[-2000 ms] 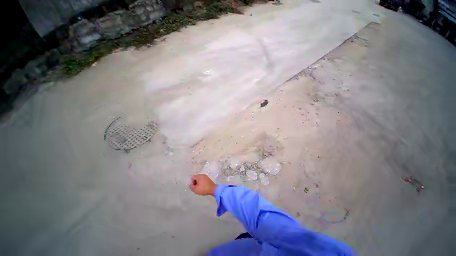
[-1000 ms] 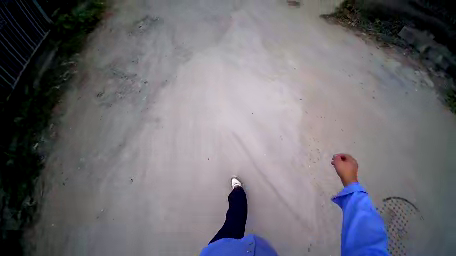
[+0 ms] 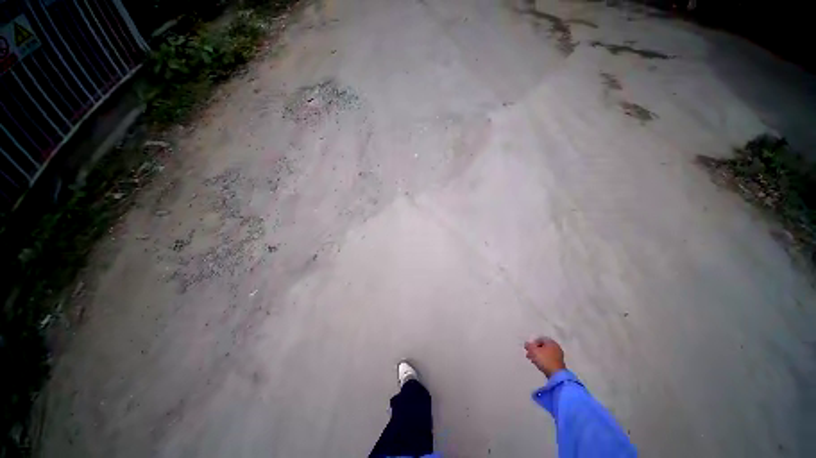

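Observation:
The pale concrete road [image 3: 465, 295] lies in front of me and fills most of the head view. My right hand [image 3: 545, 356] is at the lower right, in a light-blue sleeve, held over the road. Its fingers are curled in and I see nothing held in it. My left hand is not in view. One dark trouser leg and a white shoe [image 3: 407, 372] show at the bottom centre.
A white barred fence [image 3: 76, 67] with a warning sign [image 3: 20, 38] stands at the upper left. Weeds [image 3: 201, 63] run along its foot. Loose gravel [image 3: 219, 241] lies on the left of the road. More weeds [image 3: 760, 174] grow at the right edge.
The view has moved forward along the road. The manhole cover has gone out of view and more of the fence shows. My right hand appears lower and further left, still curled.

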